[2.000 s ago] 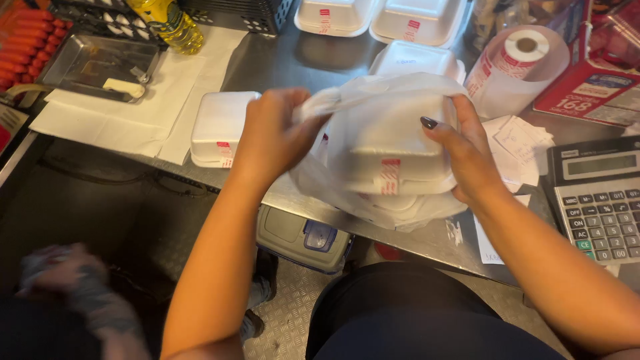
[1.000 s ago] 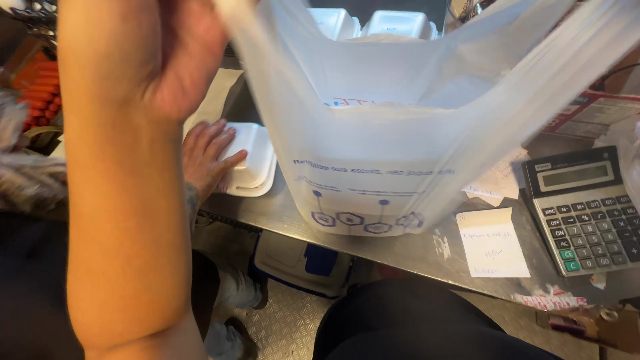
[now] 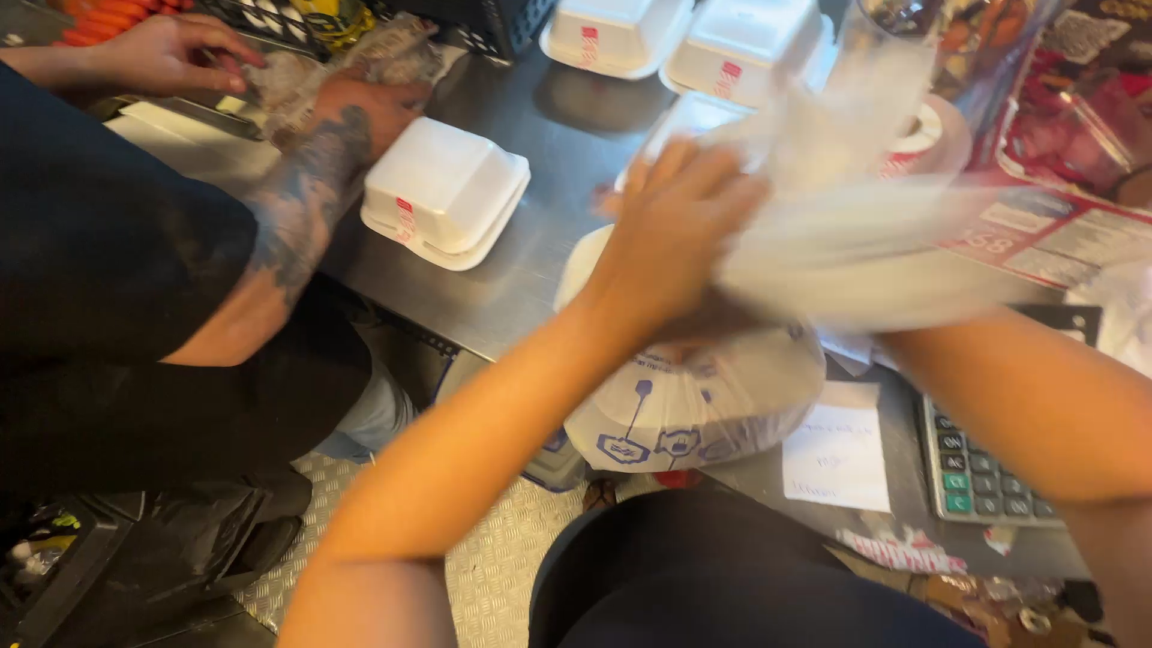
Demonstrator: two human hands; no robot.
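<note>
A white plastic carrier bag [image 3: 693, 414] with blue print, bulging with its contents, stands at the edge of the steel counter. My left hand [image 3: 675, 225] is at its gathered top, blurred by motion, with its fingers on the plastic. The bag's upper part [image 3: 864, 252] is stretched out to the right as a white blur. It covers my right hand; only that forearm shows. A closed white foam food box [image 3: 445, 193] with a red and white seal sits to the left of the bag. Another foam box [image 3: 697, 121] lies partly hidden behind my left hand.
A co-worker's tattooed arm [image 3: 310, 202] reaches over the counter at left, hands at a clear plastic bag [image 3: 297, 85]. More sealed foam boxes [image 3: 621, 36] stand at the back. At right are a tape roll [image 3: 918, 135], a red box [image 3: 1017, 238], a handwritten note [image 3: 837, 454] and a calculator [image 3: 963, 477].
The carrier bag stood tall with its handles pulled up; now its top is gathered low and swept to the right. The co-worker's hand has left the foam box at left.
</note>
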